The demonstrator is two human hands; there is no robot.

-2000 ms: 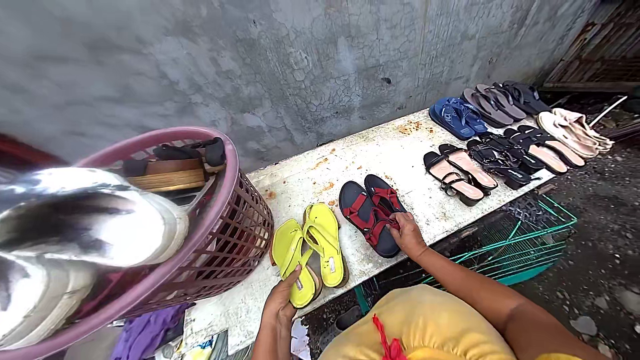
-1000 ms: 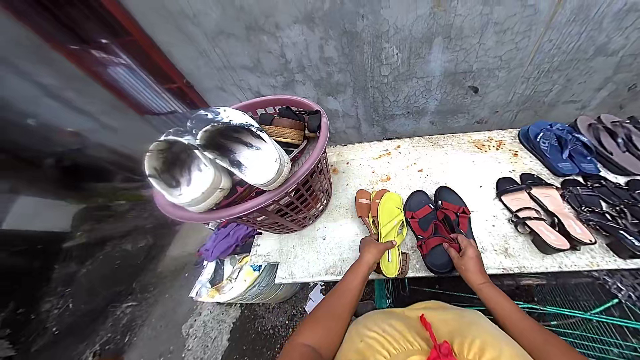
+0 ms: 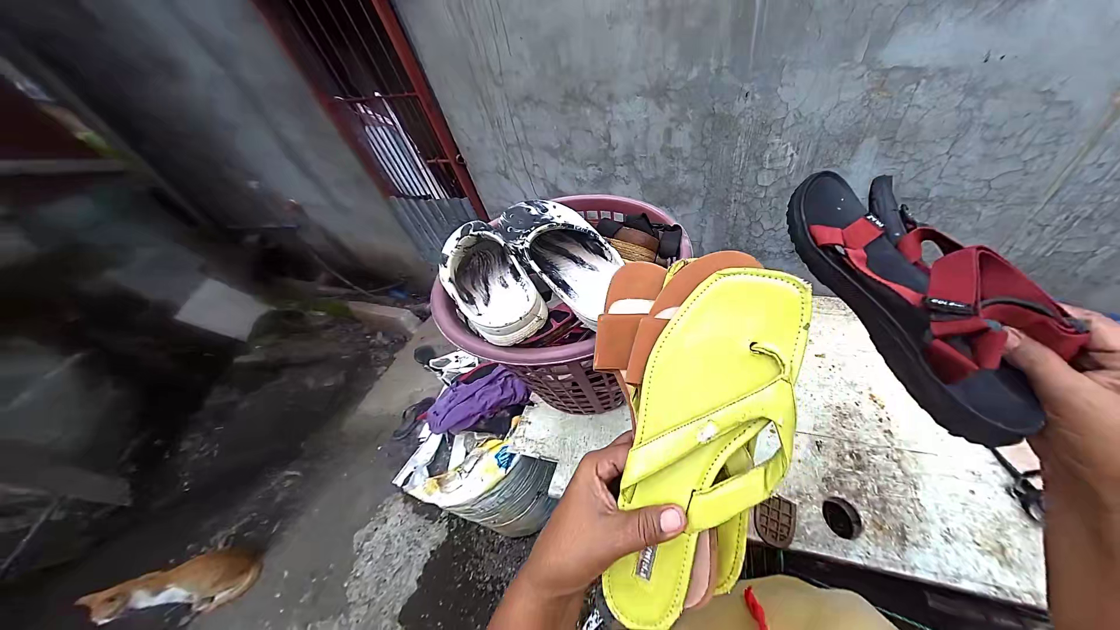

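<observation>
My left hand (image 3: 604, 525) grips a pair of yellow strap sandals (image 3: 709, 402) together with brown sandals (image 3: 634, 324) behind them, all lifted in front of the basket. On the right, my right hand (image 3: 1072, 376) holds black sandals with red straps (image 3: 910, 306) up above the white board. A mauve plastic basket (image 3: 569, 376) carries white clogs with black marbling (image 3: 490, 284) on top, with wedge sandals (image 3: 634, 236) and other footwear behind and under them.
Beneath the sandals lies the stained white board (image 3: 875, 490), with a round hole near its front edge. A full bin (image 3: 516, 503) with a purple cloth (image 3: 477, 398) stands below the basket. An orange and white cat (image 3: 175, 586) lies on the ground. A cracked grey wall (image 3: 700, 114) rises behind.
Both hands have raised the yellow, brown and red-strapped sandals off the white board, where they lay a second ago. The view has swung left.
</observation>
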